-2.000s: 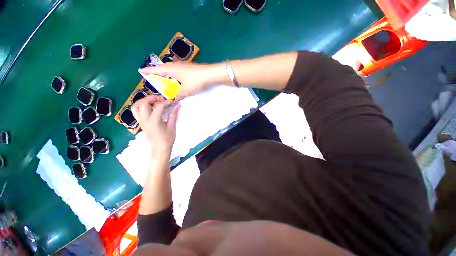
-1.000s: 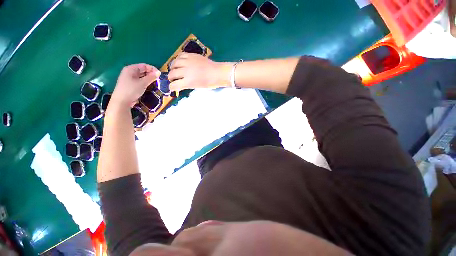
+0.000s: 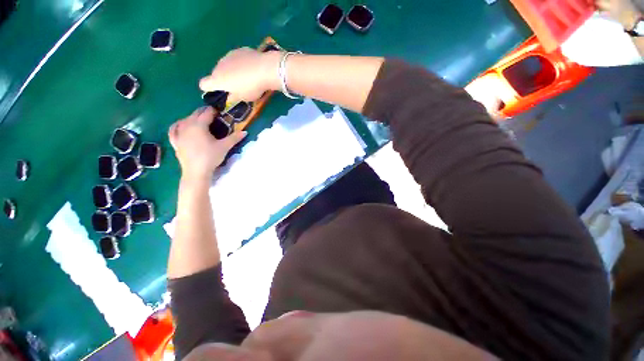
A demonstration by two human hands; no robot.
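Observation:
The orange-tan jig (image 3: 260,106) lies slanted on the green bench with black-faced watch bodies (image 3: 240,111) in it; its lower end is hidden by my left hand. My left hand (image 3: 200,146) spans the jig's lower part, fingers on one side and thumb on the other, around a watch body. My right hand (image 3: 243,73) is over the jig's upper part, closed on a dark piece with a little yellow, seemingly the scraper (image 3: 215,99). Its fingers hide most of that piece. Whether it touches a watch face is unclear.
Several loose watch bodies (image 3: 129,168) lie left of the jig, and two (image 3: 330,18) lie beyond it. White sheets (image 3: 282,158) lie at the near edge, a white strip (image 3: 92,264) at lower left. A red tray (image 3: 558,17) and orange stool (image 3: 519,84) are at right.
My left hand has moved from above the jig down onto its lower part. My right hand has shifted up and left, and the dark and yellow piece now shows under its fingers.

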